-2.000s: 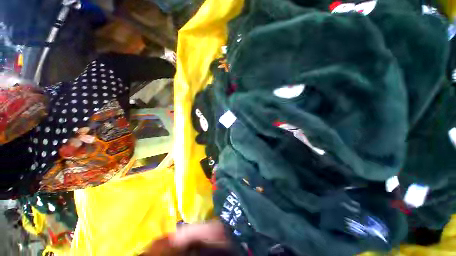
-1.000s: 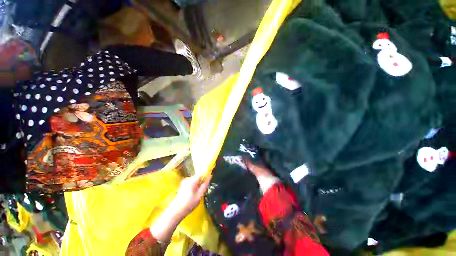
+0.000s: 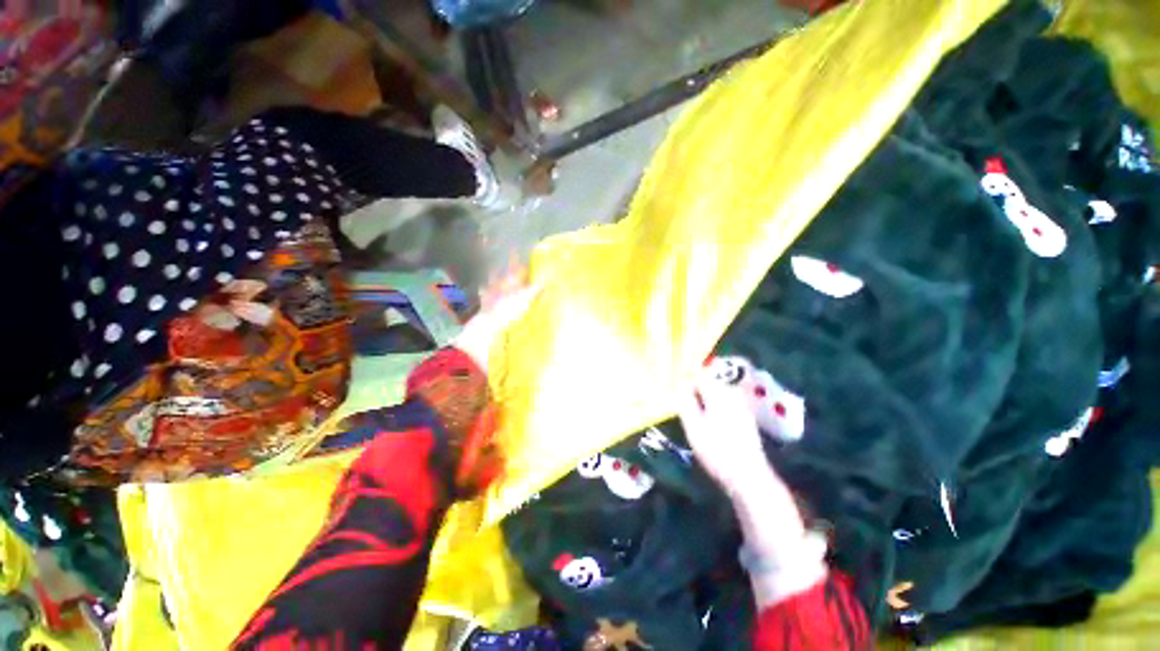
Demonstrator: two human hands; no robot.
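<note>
A large yellow woven sack stands open in front of me, full of dark green plush pieces. White snowman appliqués with red hats show on the pieces, one of them at upper right. My left hand is blurred and grips the outer, folded edge of the sack at its left side. My right hand is at the sack's inner rim, against the green pieces beside a snowman. Its fingertips are partly hidden, and whether they grip the rim or cloth is unclear.
A person in a polka-dot top and patterned orange cloth sits at left on a pale green stool. A dark metal bar crosses the grey floor at the top. More yellow sack material and green pieces lie at lower left.
The sack's yellow side has spread wider and its rim has swung right over the green pieces. My left hand has moved up along the sack. My right hand has moved up and right to the rim.
</note>
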